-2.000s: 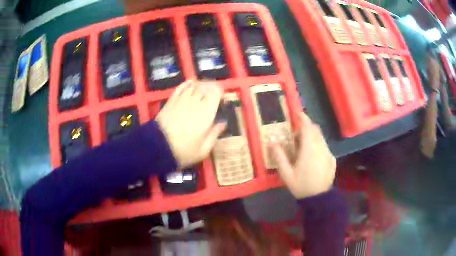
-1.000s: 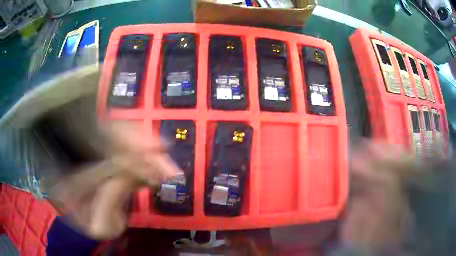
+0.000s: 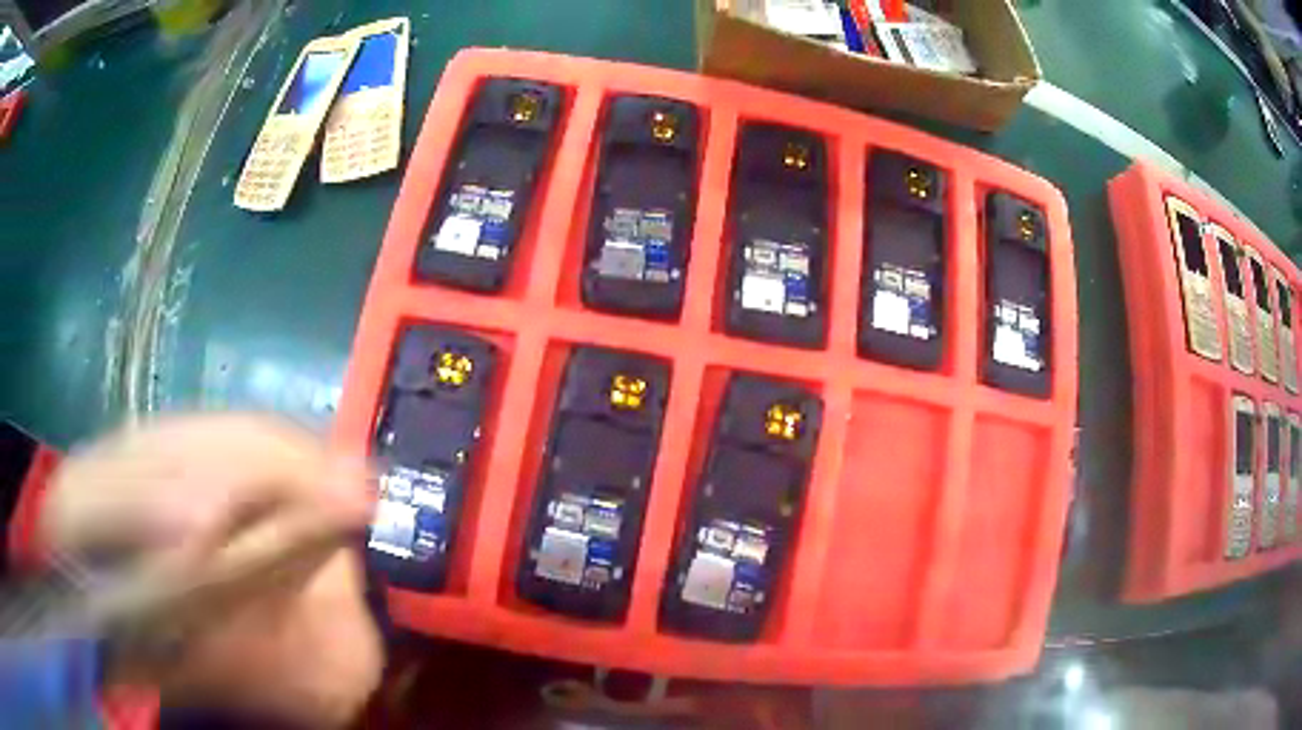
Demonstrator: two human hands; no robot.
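My left hand [image 3: 236,556] is at the lower left, heavily blurred, beside the left edge of the red tray [image 3: 952,126]. Its fingers are closed around a thin tan, edge-on shape that looks like a gold keypad phone [image 3: 136,606]; how many it holds cannot be told. My right hand cannot be made out. Several phones lie back-up in the central tray, with black open housings, gold dots and white labels, such as the phone back [image 3: 743,506] in the lower row. The two lower-row pockets at the right hold no phone.
Two gold phones [image 3: 367,114] with blue-lit screens lie at the upper left on the green mat. An open cardboard box [image 3: 857,72] with small packets stands beyond the tray. Another red tray [image 3: 1149,414] with gold phones, face up, is at the right.
Two gold phones have left the lower-right pockets. The view has shifted, so the tray sits further right and lower. My right hand, blurred at the right before, no longer shows there.
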